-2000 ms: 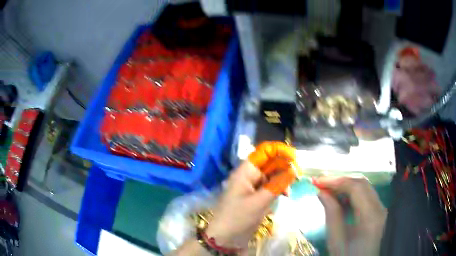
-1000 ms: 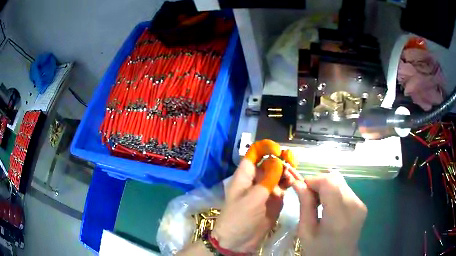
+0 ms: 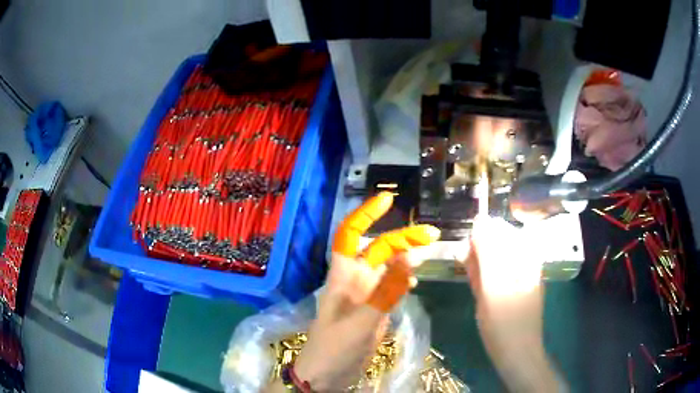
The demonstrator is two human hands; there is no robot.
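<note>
My left hand, with orange finger cots, has its fingers spread. One fingertip is at a small gold-coloured terminal on the black block left of the die. I see nothing held in it. My right hand reaches to the front of the steel press fixture. Its fingertips are washed out by lamp glare; a thin bright streak runs up from them into the fixture, but what it is cannot be told. A clear plastic bag with brass terminals lies under and beside my left wrist.
A blue bin of stacked red leads stands left. A gooseneck lamp crosses from the right. Red leads with gold ends are scattered on the black tray. Pink cloth lies behind.
My hands were together in front of the press. They have separated: the left has moved up to the black block, the right forward to the fixture. The view has shifted slightly.
</note>
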